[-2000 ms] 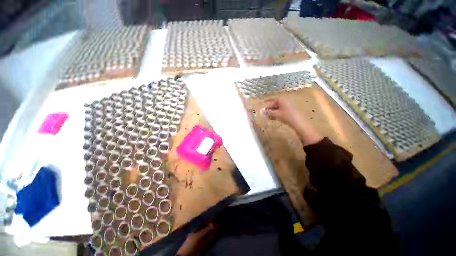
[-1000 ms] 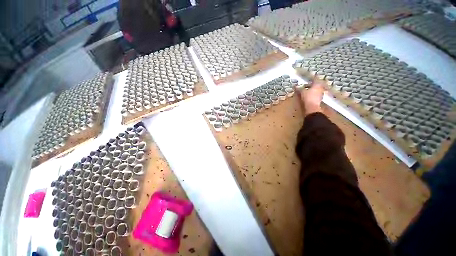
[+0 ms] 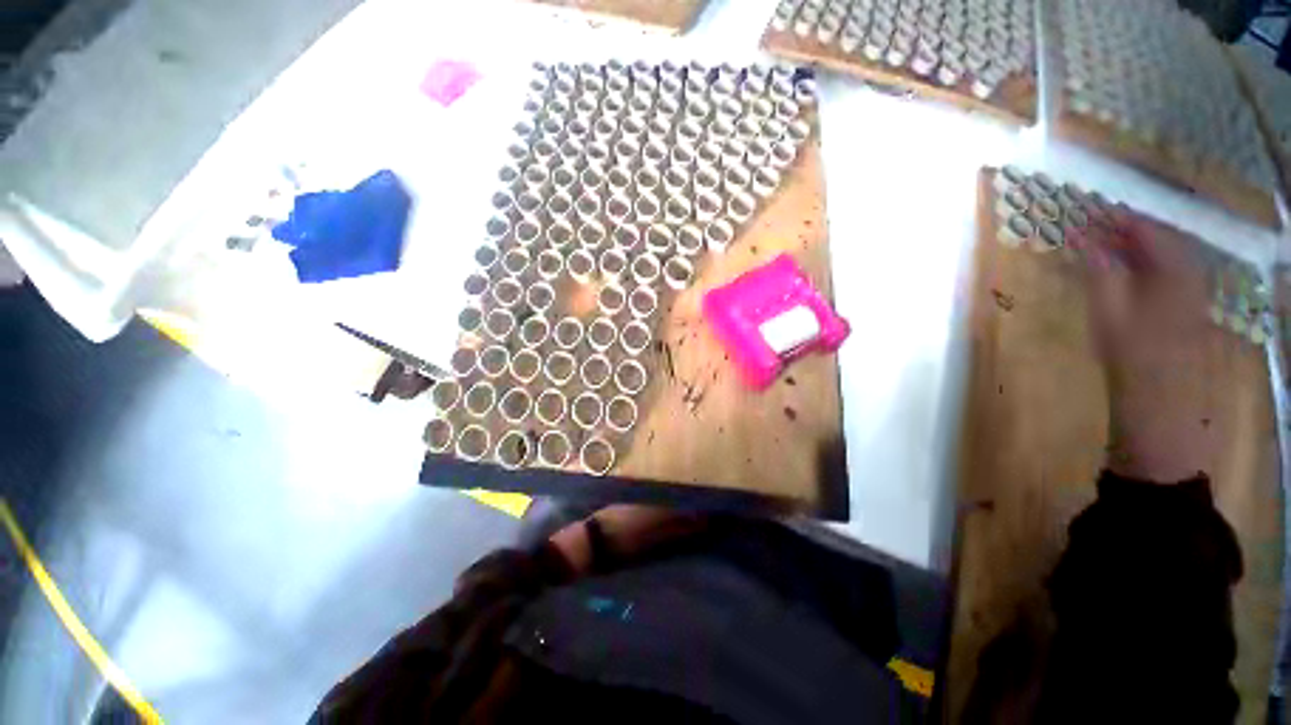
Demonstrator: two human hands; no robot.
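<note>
The left-hand board (image 3: 736, 453) is largely covered with upright rings (image 3: 566, 333), with a bare strip at its right. A pink pad with a white centre (image 3: 776, 319) lies on that strip. My right hand (image 3: 1140, 290) is blurred over the right-hand board (image 3: 1048, 453), beside the rings (image 3: 1041, 210) at its far end; its fingers and whether it holds a ring cannot be made out. My left hand (image 3: 630, 531) is low at the board's dark front edge, partly hidden by the dark sleeve; whether it holds anything cannot be told.
A blue cloth (image 3: 347, 227) lies on the white table (image 3: 899, 298) at the left, with small loose pieces beside it. A flat pink piece (image 3: 450, 81) is further back. Full boards (image 3: 906, 71) stand at the back right. A dark thin strip (image 3: 385, 347) is at the table's left edge.
The view has swung left and down, so the left-hand board and blue cloth show more fully. My left hand has come into view. My right hand is still over the far end of the right-hand board.
</note>
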